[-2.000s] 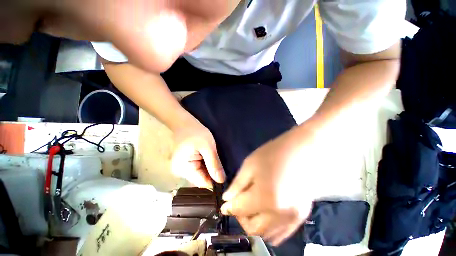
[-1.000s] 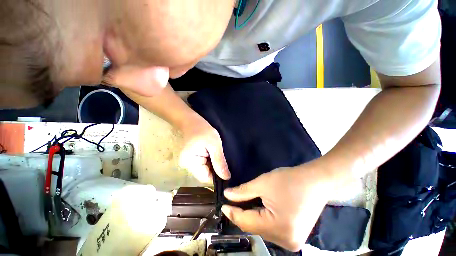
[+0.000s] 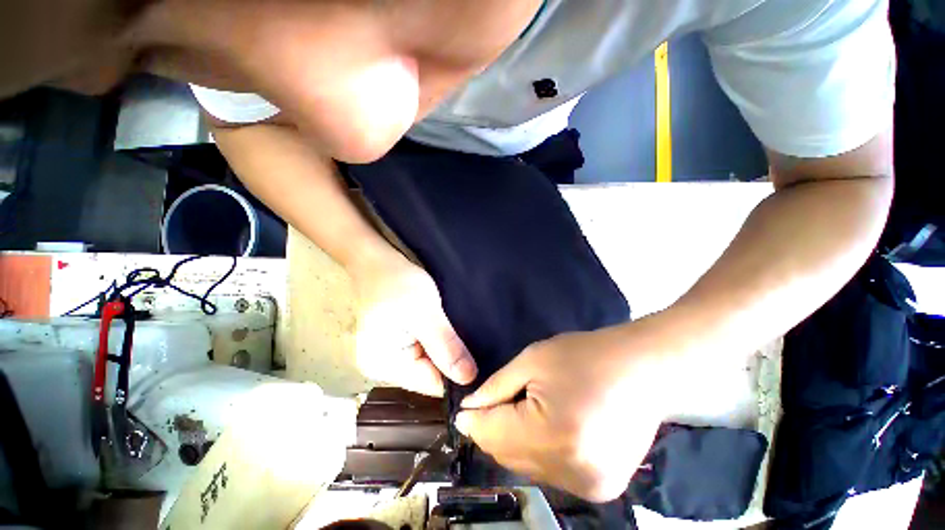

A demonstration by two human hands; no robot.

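A large black fabric panel [image 3: 497, 238] lies on the pale tabletop, reaching from the wearer's lap to the needle area. My right hand [image 3: 399, 321], at picture left, pinches its dark raised edge [image 3: 453, 399] between thumb and fingers. My left hand [image 3: 570, 414], at picture right, pinches the same edge just below, thumb and forefinger together. The fingertips of both hands nearly touch. Small dark metal parts [image 3: 440, 447] sit beside the fingers. The fabric under my left hand is hidden.
The off-white sewing machine [image 3: 249, 445] and ridged brown block [image 3: 399, 430] are left of the fabric. Red-handled snips [image 3: 106, 357] lie on the machine. A small black piece [image 3: 710, 471] and stacked black bag pieces [image 3: 845, 393] are at right. The wearer's head covers the top left.
The panel has shifted toward the upper left, and its right corner has drawn in. My left hand has moved slightly up and left, its fingers closer together. The head has moved upward in the picture.
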